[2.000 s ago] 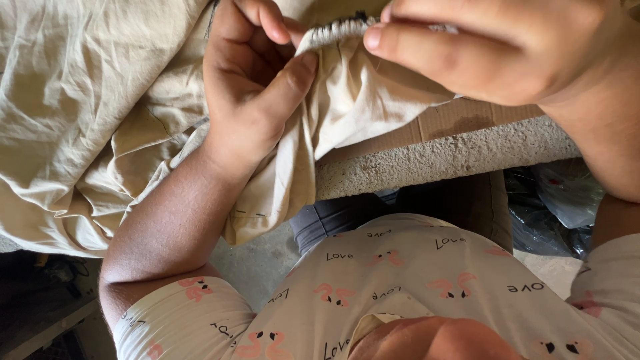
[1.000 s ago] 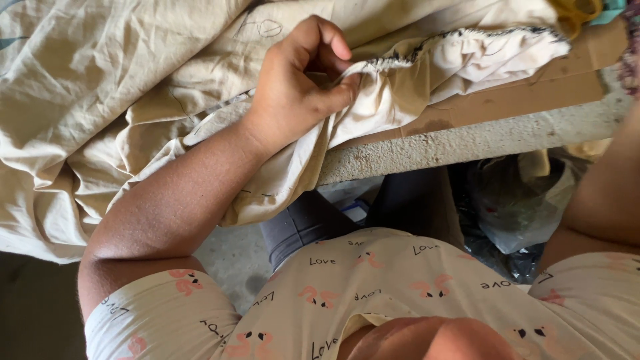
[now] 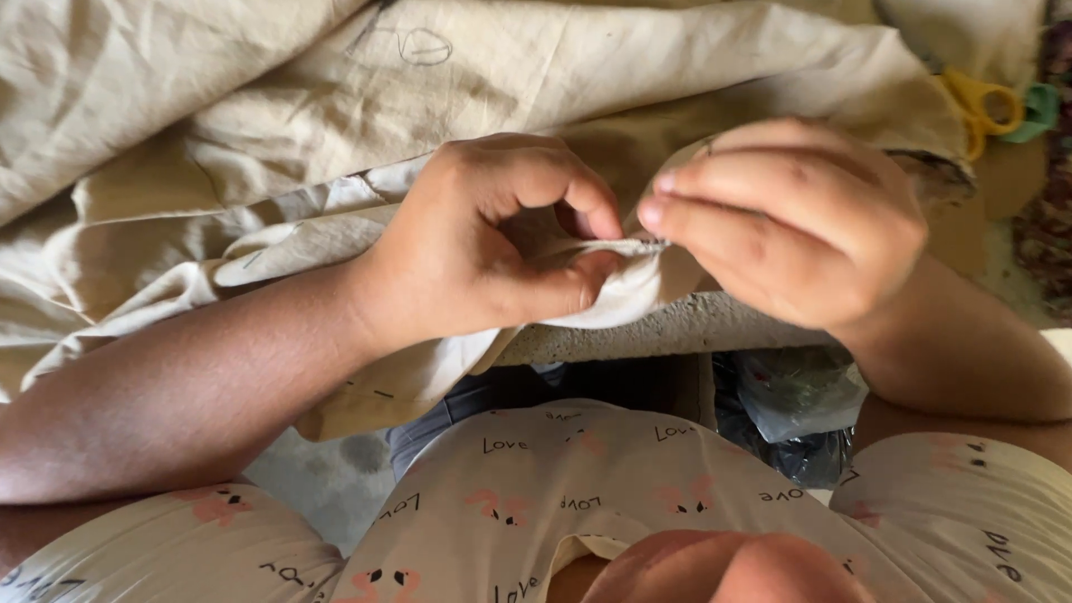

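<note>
A large cream cotton cloth (image 3: 519, 75) lies in folds across the work surface, with pen marks on it. My left hand (image 3: 511, 234) pinches the cloth's gathered edge between thumb and fingers. Dark stitches (image 3: 651, 243) run along that edge, just right of the left fingertips. Over the stitches, my right hand (image 3: 787, 218) has its thumb and fingertips closed together, touching or very near the edge; whether a needle is between them cannot be seen. A loose flap of the cloth hangs below my left hand.
Yellow-handled scissors (image 3: 988, 109) lie at the upper right beside a green object (image 3: 1037, 113). The rough front edge of the slab (image 3: 636, 333) runs below my hands. Clear plastic bags (image 3: 796, 394) sit under it at the right. A patterned dark red textile (image 3: 1047, 243) is at the far right.
My right hand, out of view one second ago, is back at the stitched edge beside my left hand. The left hand still pinches the cloth.
</note>
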